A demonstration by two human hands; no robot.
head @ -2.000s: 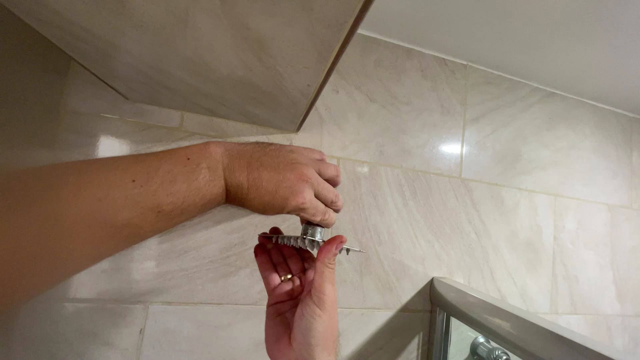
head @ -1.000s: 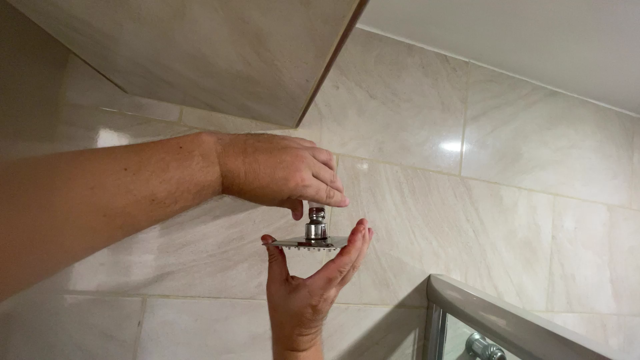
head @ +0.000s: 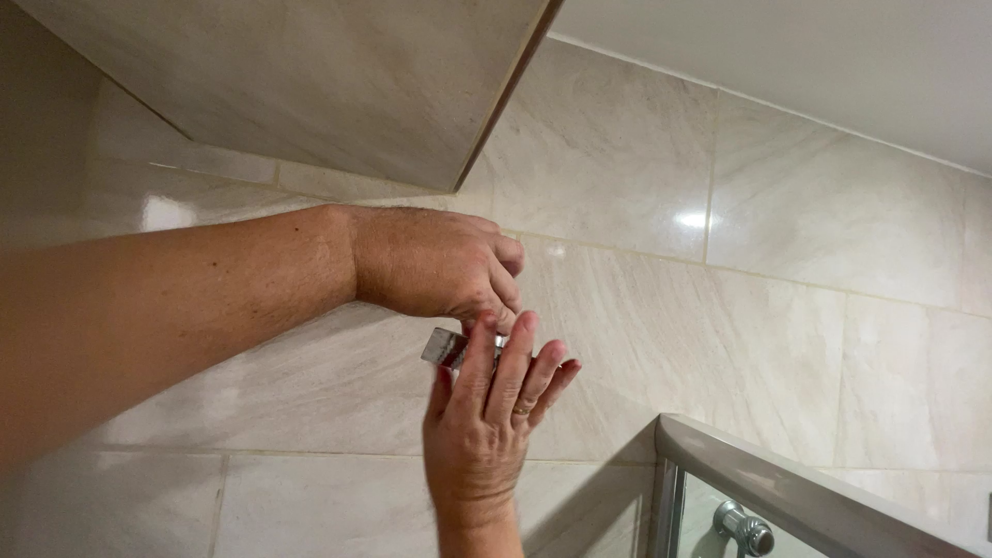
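A square chrome shower head is tilted between my hands, mostly covered by fingers. My left hand reaches in from the left with its fingers bent down around the neck at the top; the neck is nearly hidden. From below comes my right hand, its back toward the camera and a gold ring on one finger. Its fingers extend up, somewhat apart, across the front of the shower head, while the thumb is at the lower left by the plate's edge. The plate's left corner sticks out beside the index finger.
Marbled tiles cover the wall behind my hands. A tiled boxed-in section juts out above my left arm. At lower right are the metal frame of a glass panel and a chrome fitting. A pale ceiling lies at upper right.
My right hand has turned from below the plate, palm up, to its front with the back of the hand showing. The shower head, level a second ago, is now tilted. My left fingers have closed lower around its neck.
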